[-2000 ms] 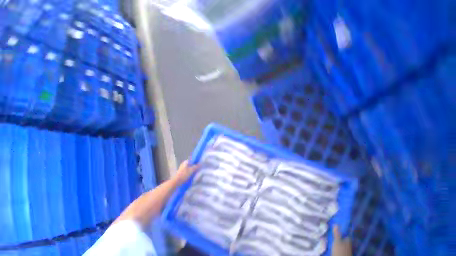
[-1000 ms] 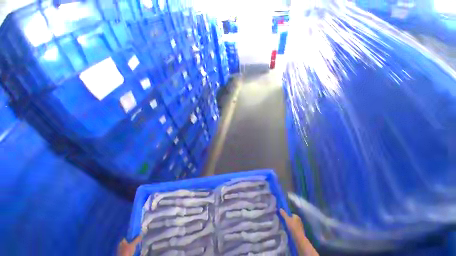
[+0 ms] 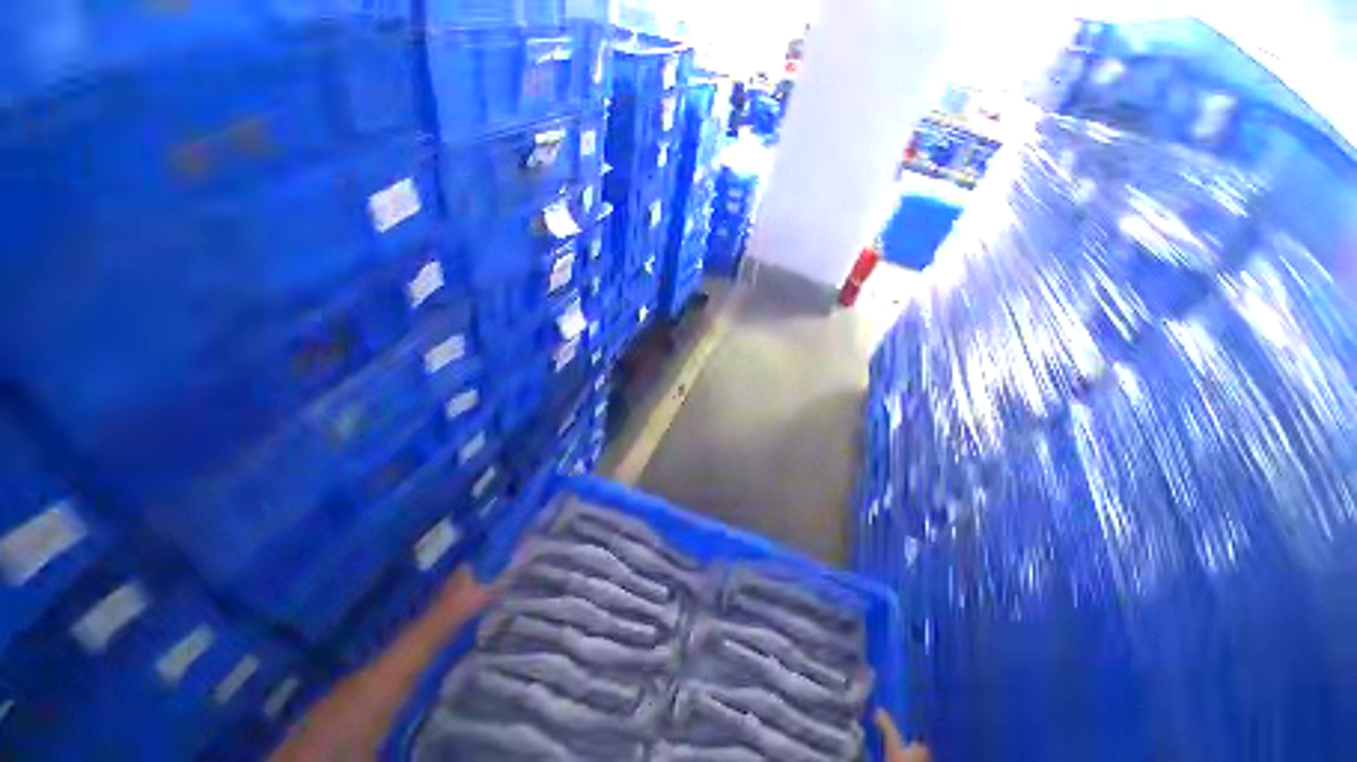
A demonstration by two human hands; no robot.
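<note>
A blue turnover crate [image 3: 729,545] is at the bottom centre, tilted in view, its near edge cut off by the frame. Grey moulded parts [image 3: 595,625] lie in it in two side-by-side columns of rows. My left hand [image 3: 447,603] holds the crate's left side, with the bare forearm showing. My right hand [image 3: 897,740] is at its right side near the bottom edge; only a few fingers show, and the rest is cut off or hidden.
Tall blue crate stacks with white labels [image 3: 521,223] line the left. Stacks in shiny stretch wrap [image 3: 1072,372] line the right. A grey floor aisle [image 3: 759,417] runs between them to a white pillar [image 3: 841,134] and a red fire extinguisher [image 3: 859,279].
The view has moved forward along the aisle and tilted. The pillar and extinguisher look nearer. The crate is still held and now appears rotated in view.
</note>
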